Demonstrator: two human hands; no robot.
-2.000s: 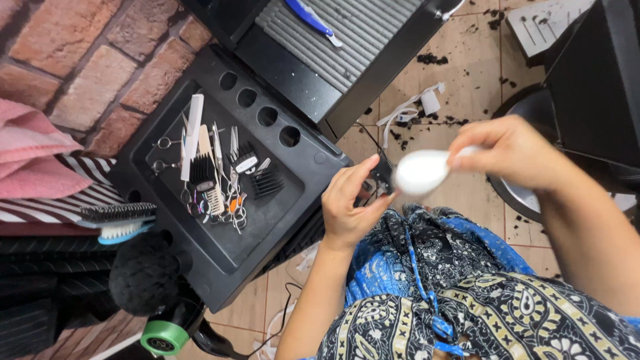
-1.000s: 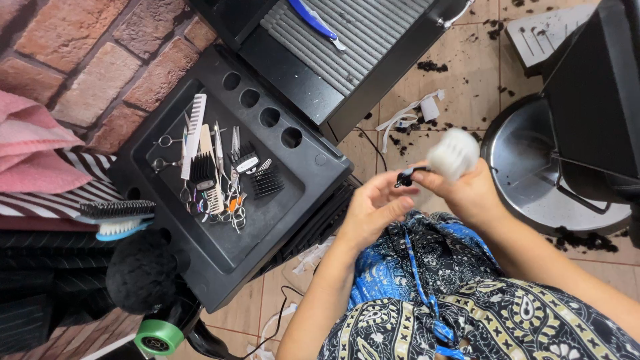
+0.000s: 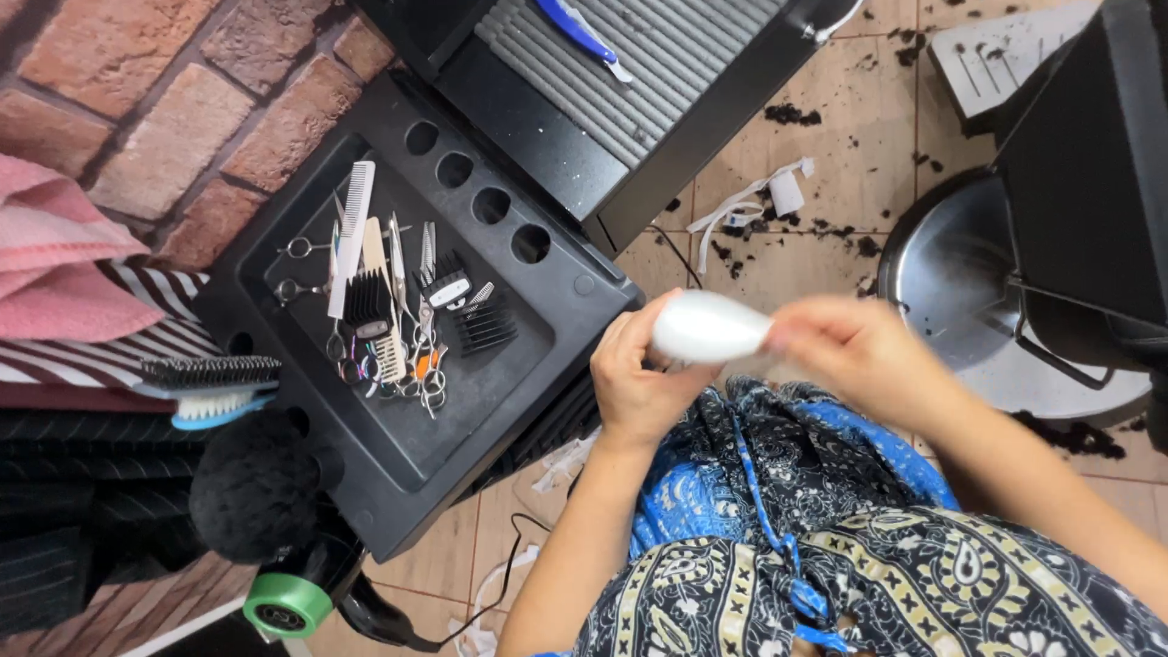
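Observation:
My right hand (image 3: 858, 360) grips the narrow end of a white brush (image 3: 710, 327), whose rounded head shows blurred. Under and beside that head, my left hand (image 3: 639, 379) is curled around a small black object that is almost wholly hidden now. Left of my hands is a black plastic trolley tray (image 3: 493, 392). In it lie a white comb (image 3: 354, 233), a beige comb (image 3: 374, 255), several hair scissors (image 3: 425, 324) and black clipper guards (image 3: 368, 306), one of them with a white base (image 3: 448, 288).
A blue razor (image 3: 584, 36) lies on a ribbed grey mat (image 3: 657, 64). A hair dryer (image 3: 287, 598), a round black brush (image 3: 255, 484) and a bristle brush (image 3: 212, 374) are at the tray's left edge. A chair base (image 3: 958, 274), cut hair and white strips (image 3: 744, 205) are on the floor.
The brush head has moved left from beside my right hand to over my left hand. The small black object, visible between my hands a second ago, is now mostly covered.

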